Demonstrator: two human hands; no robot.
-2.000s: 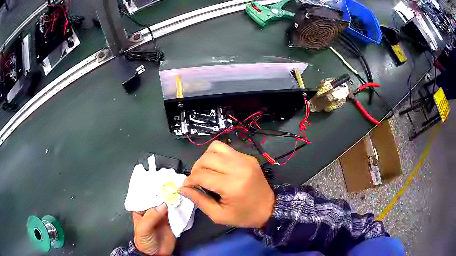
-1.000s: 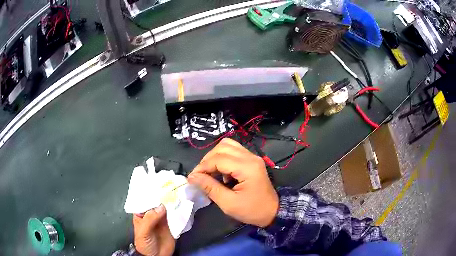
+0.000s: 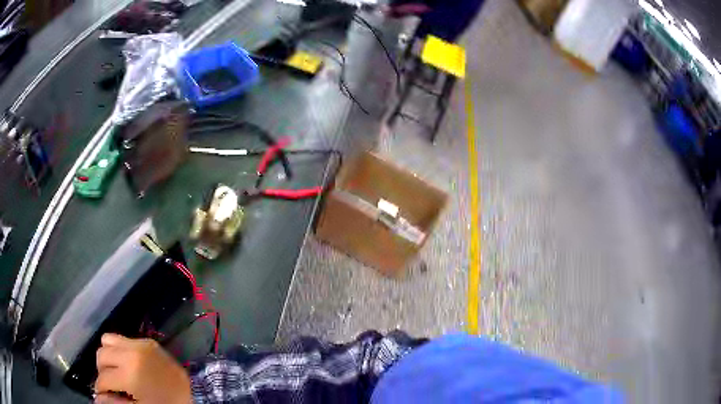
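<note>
My right hand (image 3: 142, 371) is at the lower left, cut off by the bottom edge. Its fingers are curled; what they hold cannot be seen. It overlaps the near part of the black panel (image 3: 142, 304), whose terminals are hidden. The translucent sheet (image 3: 99, 292) stands along the panel's far side, with a brass post (image 3: 152, 243) at its upper end. Red and black wires (image 3: 207, 304) trail from the panel to the right of my hand. My left hand and the white wipe are out of the picture.
The brass-coloured block (image 3: 217, 225), red-handled pliers (image 3: 292, 192), fan (image 3: 156, 148), green glue gun (image 3: 99, 167) and blue bin (image 3: 217, 75) lie along the bench. Beyond the bench edge are an open cardboard box (image 3: 379, 213), a yellow stool (image 3: 443, 55) and a yellow floor line (image 3: 473, 197).
The view has swung to the right, so the bench things show farther left and more floor shows. My left hand, the wipe and the solder spool have left the picture.
</note>
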